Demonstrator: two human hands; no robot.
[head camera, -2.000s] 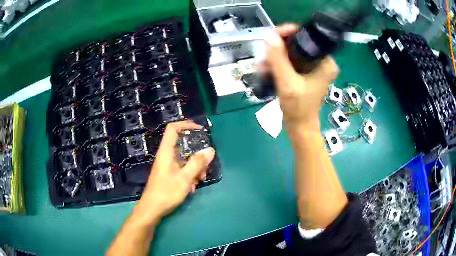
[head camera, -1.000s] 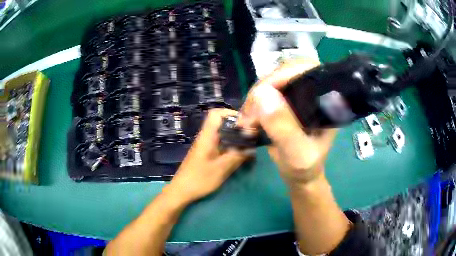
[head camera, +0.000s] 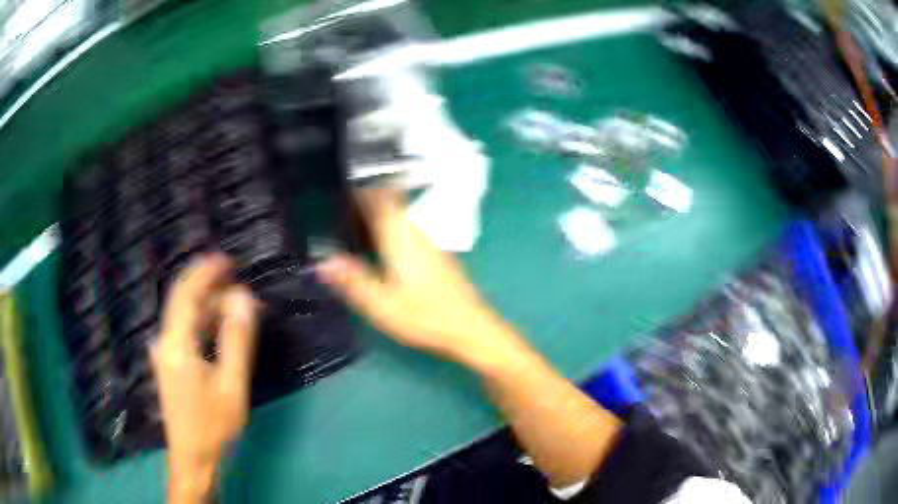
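Observation:
The frame is strongly blurred. My left hand (head camera: 205, 359) is over the lower part of the black blister tray (head camera: 138, 226), with thumb and finger bent towards each other; whether a small module is between them cannot be told. My right hand (head camera: 418, 290) is between the tray and the loose clear-framed parts, thumb and fingers apart, with nothing seen in it. Its fingertips are in front of the grey screw feeder (head camera: 379, 108). The tray's modules are too smeared to make out singly.
A white cloth or paper (head camera: 461, 202) lies beside the feeder. Several loose clear-framed parts (head camera: 599, 185) lie right of it. Stacked black trays (head camera: 753, 108) stand far right. A blue bin (head camera: 815, 285) of mixed parts is lower right. A yellow box edge (head camera: 22, 394) shows far left.
The black screwdriver has left my right hand and is out of view. My hands have moved apart, the left one over the tray. The view has shifted and turned.

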